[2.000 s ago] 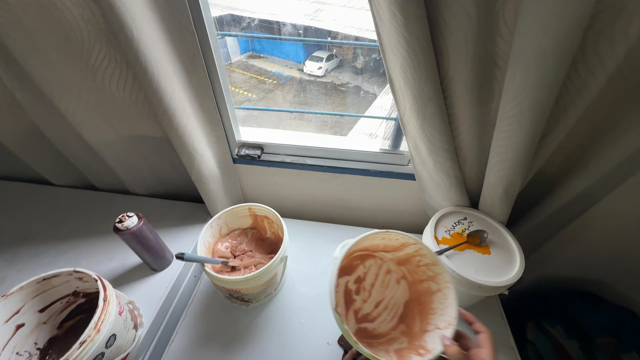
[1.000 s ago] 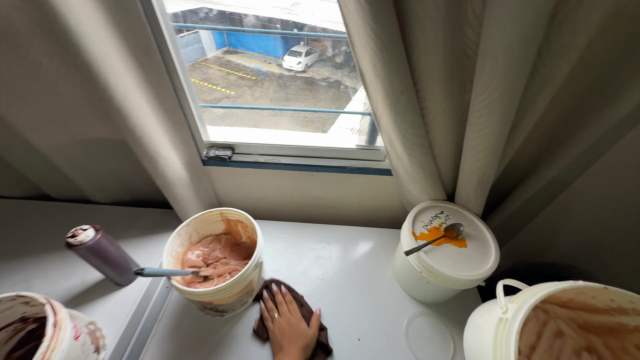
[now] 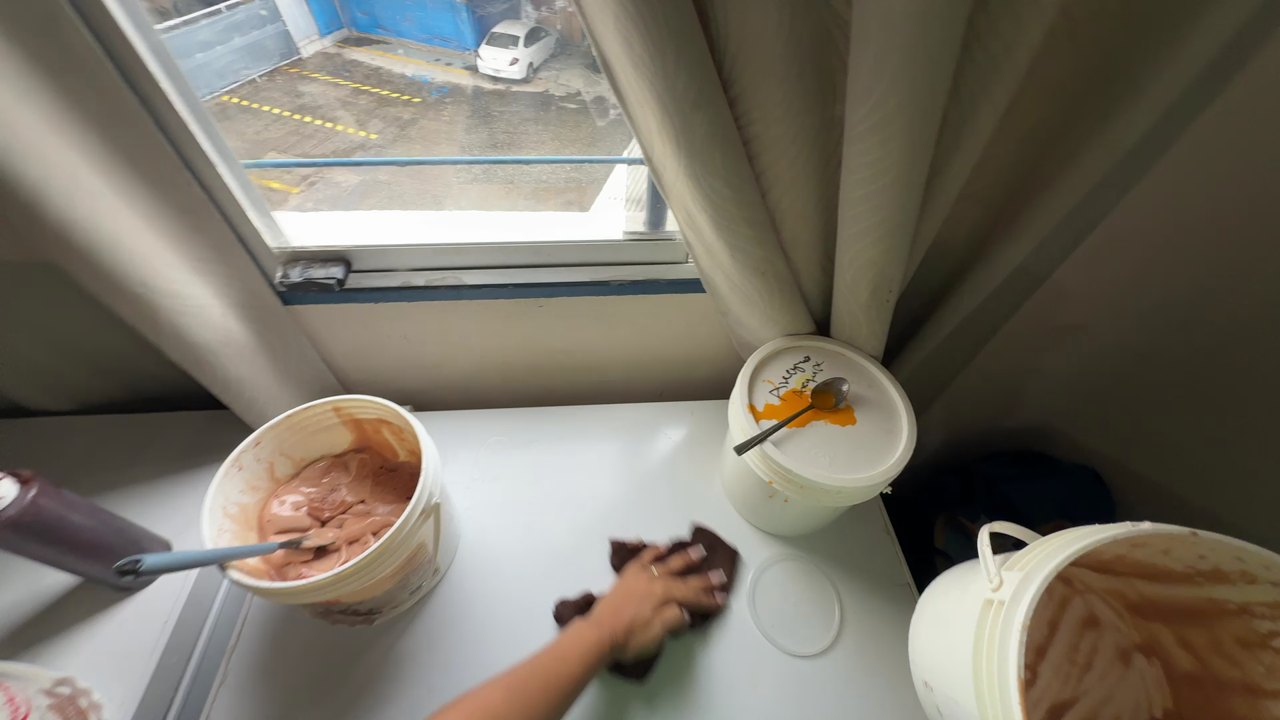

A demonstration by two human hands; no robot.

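Observation:
My left hand presses down on a crumpled dark brown cloth on the white table, its fingers spread over it. Just right of the cloth lies a clear round plastic lid or ring. At the lower right a white bucket, smeared inside with a brown creamy mixture, tilts so its opening shows. My right hand is out of view. A white tub to the left holds pinkish-brown cream and a spatula with a blue-grey handle.
A lidded white tub stands at the back right, with a metal spoon and an orange spill on its lid. A dark bottle is at the left, above part of another container. Curtains flank the window.
My left hand and the cloth have moved right, away from the cream tub. The smeared bucket was mid-table two seconds ago, with my right hand on it, and is now at the far right.

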